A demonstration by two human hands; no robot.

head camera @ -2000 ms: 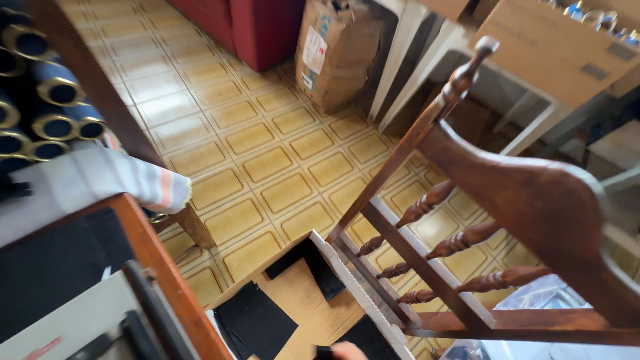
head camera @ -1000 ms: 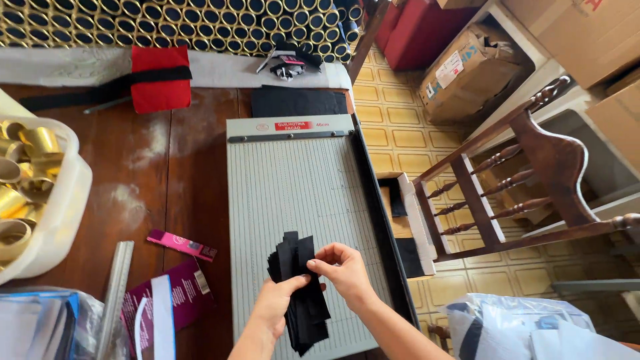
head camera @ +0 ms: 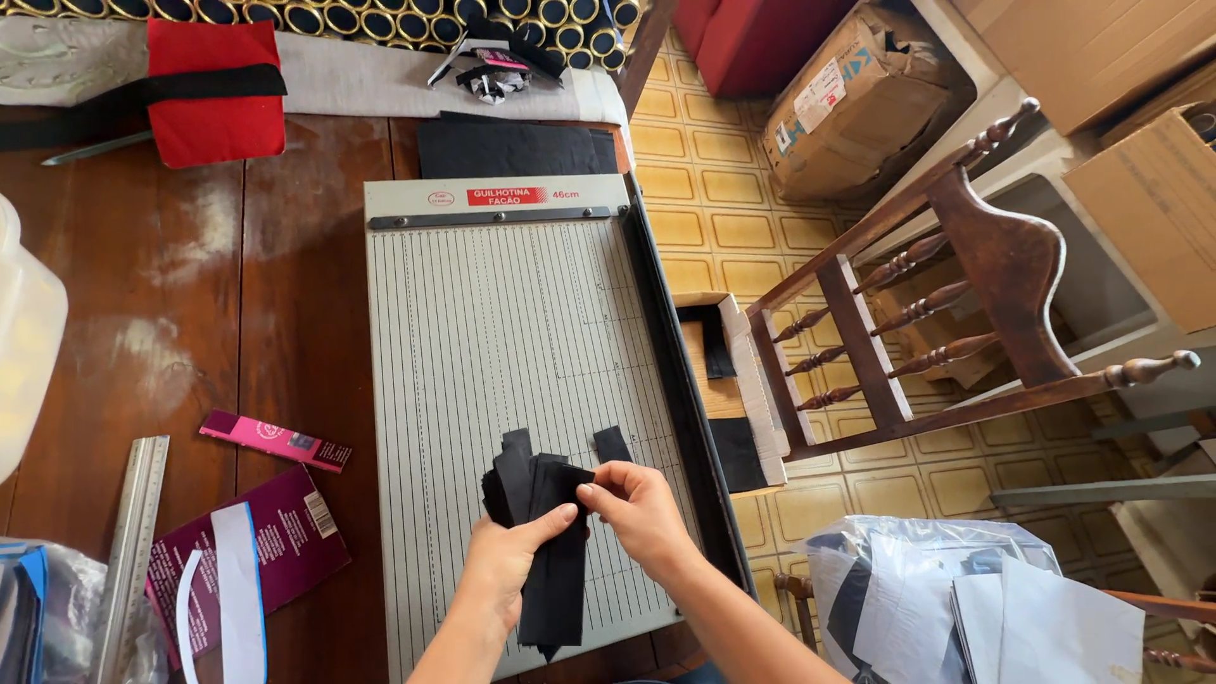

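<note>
A loose bundle of black strips point(head camera: 553, 570) is held in my left hand point(head camera: 518, 556), its thumb lying across the top. The fingertips of my right hand point(head camera: 632, 503) pinch the upper right end of a strip in that bundle. Both hands are over the lined grey bed of a guillotine paper cutter point(head camera: 475, 361). One small black piece point(head camera: 612, 444) lies on the bed just above my right hand. Along the bed's right edge runs the cutter's long black arm point(head camera: 679, 380). Whether the strips are paper or fabric, I cannot tell.
Left of the cutter are a metal ruler point(head camera: 133, 551), purple card packaging point(head camera: 294, 541) and a plastic tub point(head camera: 24, 332). Black sheets point(head camera: 513, 150) lie beyond its top edge. On the right are a carton with black pieces point(head camera: 755, 380), a wooden chair point(head camera: 1007, 237) and a plastic bag point(head camera: 855, 570).
The view has swung from the floor to the table and moved closer. The small black piece now shows apart on the cutter bed. Both hands stay at the bundle as one second ago.
</note>
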